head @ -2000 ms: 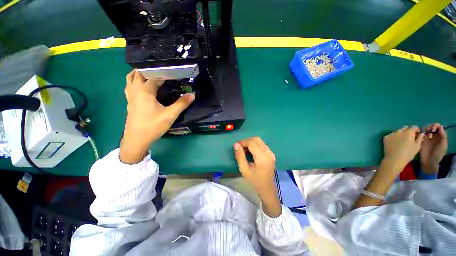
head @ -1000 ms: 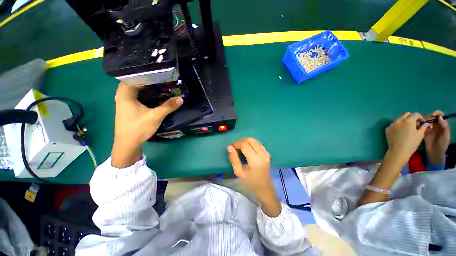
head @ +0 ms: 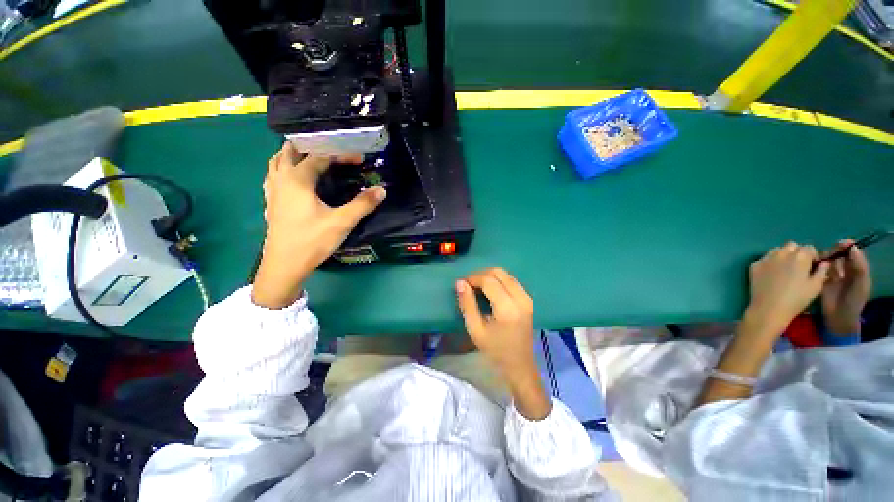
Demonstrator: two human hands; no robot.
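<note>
The black bench press (head: 328, 83) stands at upper left centre, with a pale metal-edged head block (head: 338, 140) above the fixture. My left hand (head: 312, 211) reaches under the head block, thumb and fingers around a small dark unit with a greenish part (head: 372, 179) in the fixture. The fingertips are partly hidden under the block, so the grip itself is not clear. My right hand (head: 500, 309) rests at the bench's front edge, fingers curled with a gap to the thumb; nothing shows in it.
A blue bin of small pale parts (head: 616, 137) is right of the press. A white equipment box (head: 113, 245) with cables is at left. A neighbour's hands (head: 789, 284) hold a thin dark tool at right. A black tray (head: 113, 441) is low left.
The camera view has shifted slightly. My left hand stays at the fixture under the press head, and my right hand stays near the bench edge. The neighbour's dark tool has changed angle.
</note>
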